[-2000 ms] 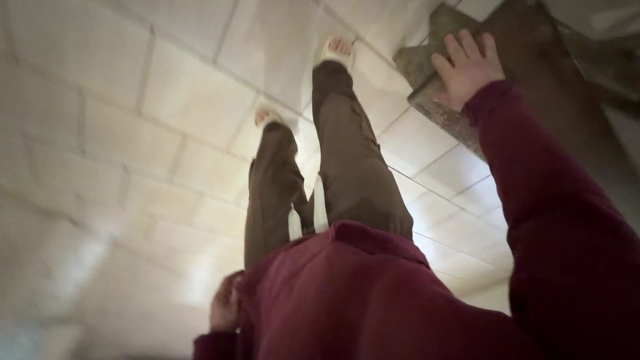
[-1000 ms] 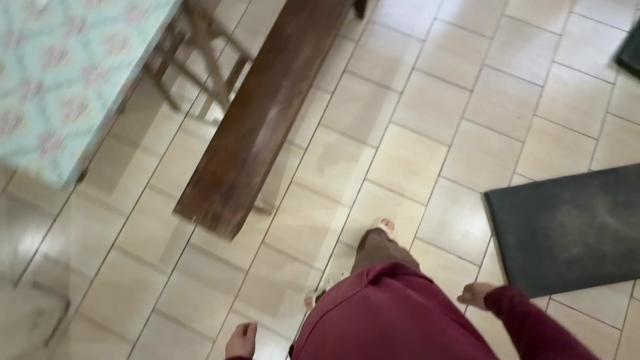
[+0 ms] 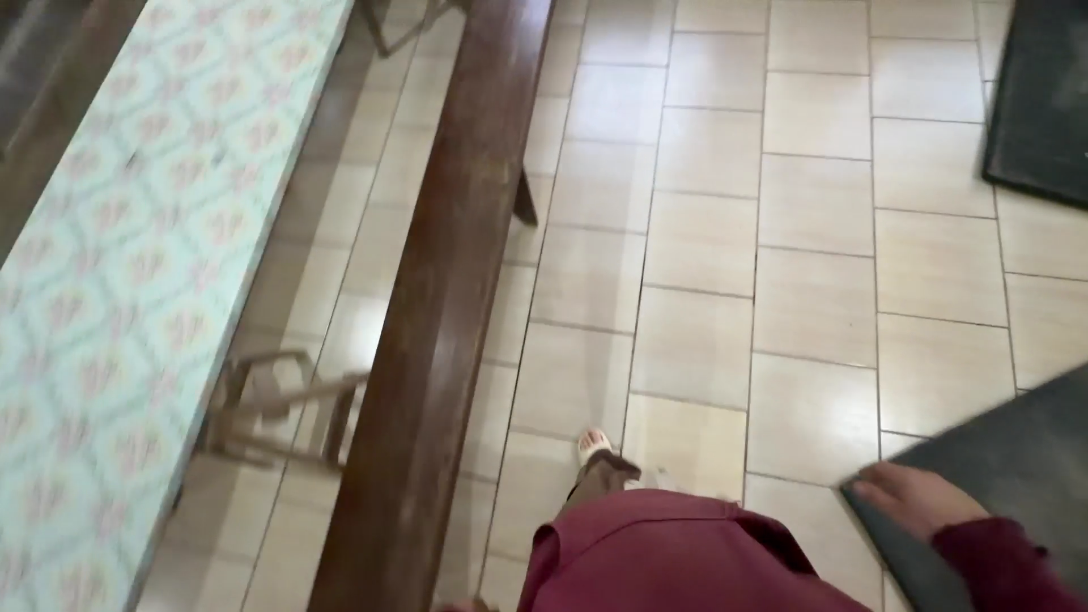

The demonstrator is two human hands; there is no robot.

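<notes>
My right hand (image 3: pixel 922 500) hangs at the lower right, below a maroon sleeve, with its fingers loosely together and no object seen in it. In the picture it overlaps the corner of a dark flat panel or mat (image 3: pixel 1011 459); whether it touches that is not clear. Only a small blurred part of my left hand (image 3: pixel 466 605) shows at the bottom edge, near the dark wooden bench (image 3: pixel 442 280). What it does is hidden. One foot in a light open-toed sandal (image 3: pixel 593 442) is on the tiled floor.
A long table with a pale green patterned cover (image 3: pixel 170 221) runs along the left, beside the bench. Wooden trestle legs (image 3: pixel 289 408) stand between them. Another dark flat panel or mat (image 3: pixel 1045 102) lies at the upper right. Beige floor tiles (image 3: pixel 697 246) stretch between bench and panels.
The view has swung and moved along the bench. My right hand, near a wooden piece of furniture two seconds ago, now hangs low. My left hand has mostly left the view.
</notes>
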